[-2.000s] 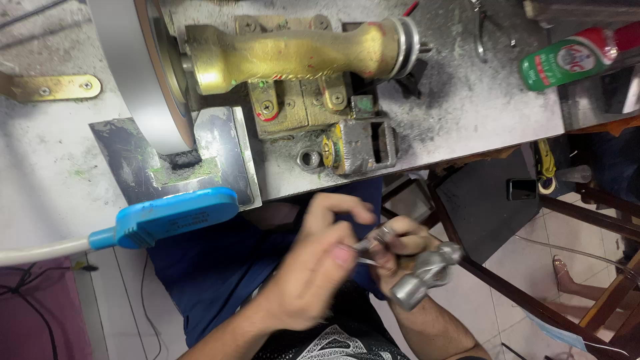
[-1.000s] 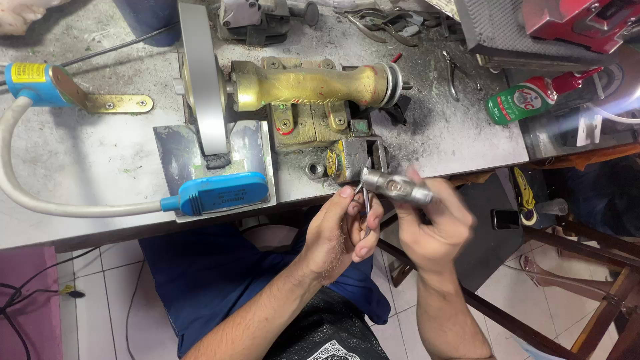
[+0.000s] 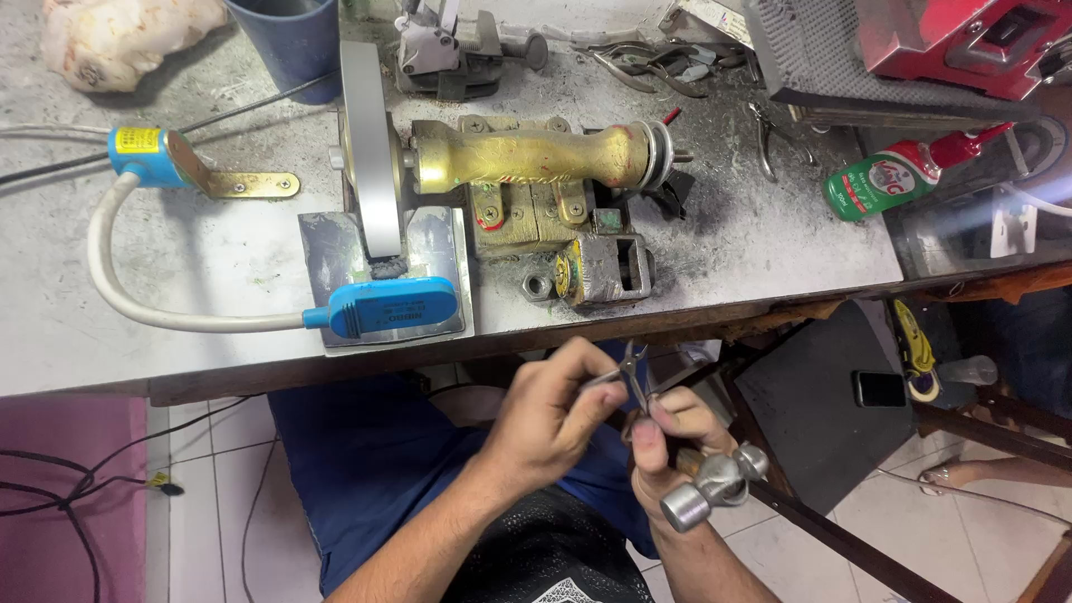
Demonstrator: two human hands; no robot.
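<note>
Just below the bench edge, my left hand [image 3: 553, 410] grips one handle of small metal pliers [image 3: 631, 367], whose jaws point up and stand apart. Close on its right, my right hand [image 3: 674, 440] pinches the other pliers handle between thumb and fingers. That same hand also holds a ball-peen hammer [image 3: 712, 490], its steel head beside the wrist and its handle mostly hidden by the palm. Above my hands, on the bench, stands a small metal vise-like block [image 3: 615, 268] with a loose hex nut [image 3: 537, 287] to its left.
A bench grinder with a brass-coloured body [image 3: 536, 157] and a grey wheel [image 3: 373, 159] stands on the bench [image 3: 754, 243]. A blue plug-like device [image 3: 394, 306] lies on the metal plate. Farther back are several pliers [image 3: 670, 65], a green bottle [image 3: 883, 180] and a blue cup [image 3: 293, 42].
The hammer was raised beside the pliers near the bench edge; it has come down and now hangs by my right wrist. My right hand has moved onto the pliers handle.
</note>
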